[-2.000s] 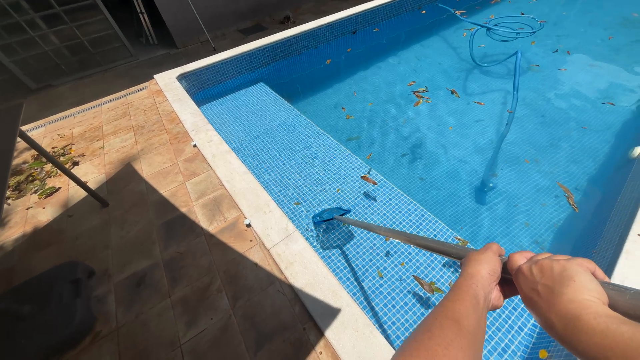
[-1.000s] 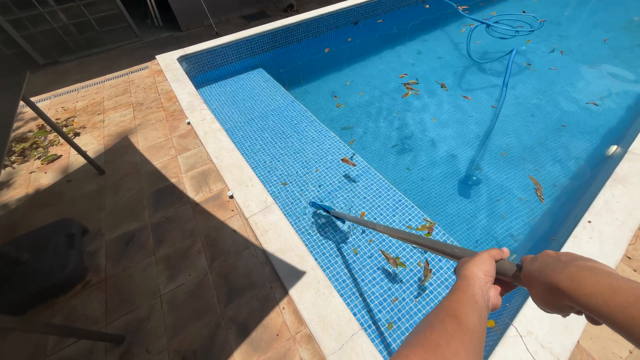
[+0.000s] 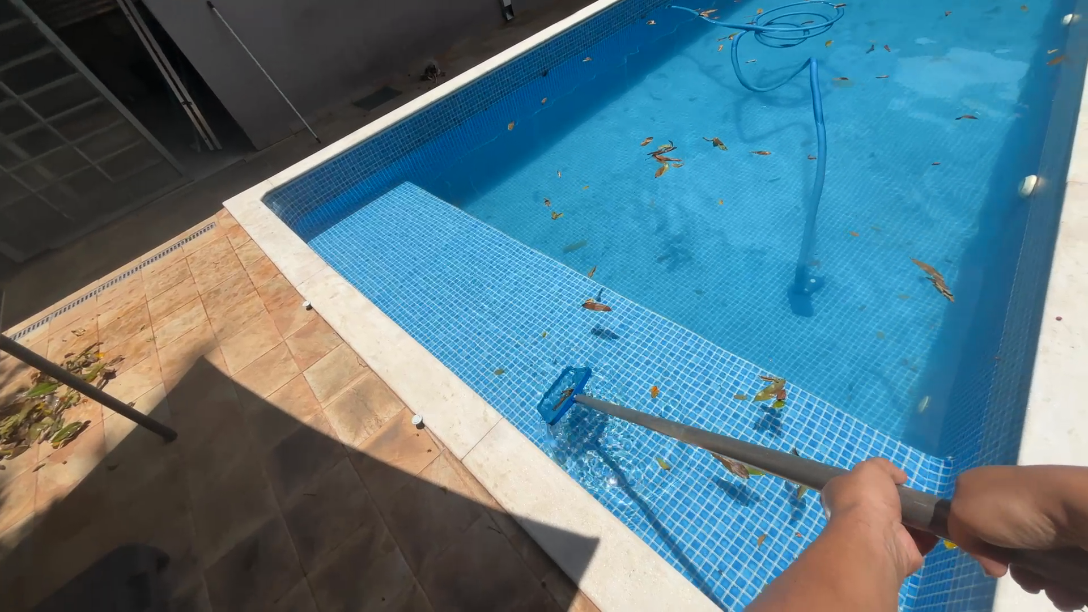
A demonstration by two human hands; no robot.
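Both hands grip the long grey pole (image 3: 714, 444) of a pool skimmer. My left hand (image 3: 875, 510) is closed around it ahead of my right hand (image 3: 1011, 518), which holds the dark end section at the right edge. The blue skimmer head (image 3: 564, 396) is tilted over the shallow tiled ledge (image 3: 476, 280), close to the coping, and holds some leaf bits. Ripples and the pole's shadow show just below it. Brown and yellow leaves (image 3: 772, 389) float over the ledge, some beside the pole.
A blue hose (image 3: 818, 127) lies coiled and trailing in the deeper water, where more leaves (image 3: 665, 158) float. Pale stone coping (image 3: 484, 446) borders the pool. On the tiled deck (image 3: 280, 408) are a leaf pile (image 3: 51, 399) and a dark slanting pole (image 3: 85, 389). A grated drain (image 3: 115, 279) runs near the wall.
The skimmer head has come up to the water's surface and now tilts, with ripples around it. Both hands have stayed on the pole.
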